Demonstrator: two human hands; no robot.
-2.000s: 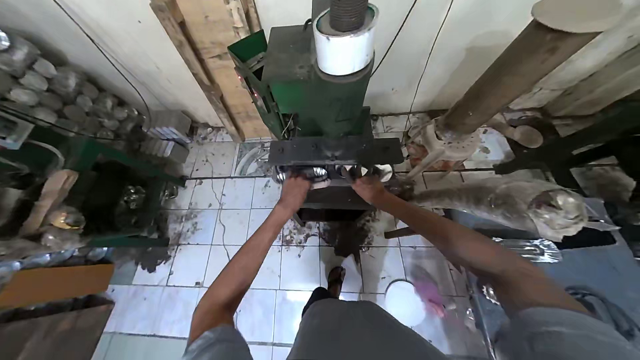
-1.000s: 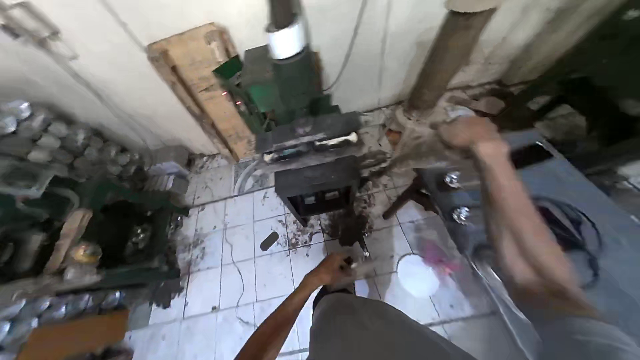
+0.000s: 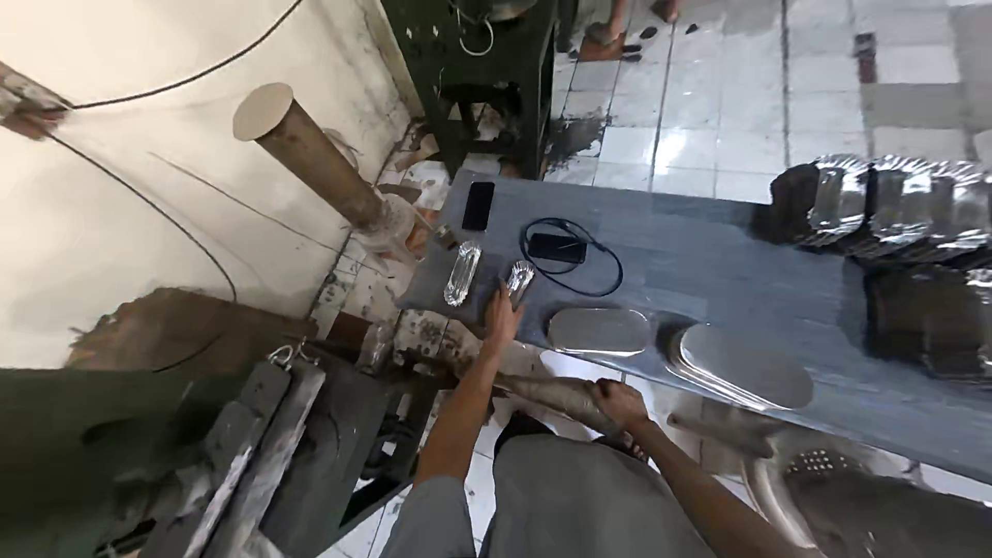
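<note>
My left hand (image 3: 502, 319) is at the near left edge of a grey table (image 3: 682, 225), its fingers on the near end of a small fluted shiny metal mold (image 3: 520, 279). A second, longer fluted metal mold (image 3: 463, 273) lies just left of it. My right hand (image 3: 620, 404) is below the table edge, closed around the end of a long, rounded, greyish object (image 3: 559, 394) that seems wrapped in plastic. Two piles of oval metal sheets, a smaller one (image 3: 599, 331) and a larger one (image 3: 744, 368), lie along the near edge.
A dark phone (image 3: 479, 206) and a black device (image 3: 558, 248) ringed by a cable lie on the table. Stacked metal molds (image 3: 903, 198) fill its right end. A thick brown tube (image 3: 318, 163) leans on the left, above machinery (image 3: 271, 442). Another person's limbs (image 3: 616, 19) show at the top.
The view has swung far toward the table. My left hand has come from over the floor to the mold on the table. Two seconds ago both hands were at the green machine.
</note>
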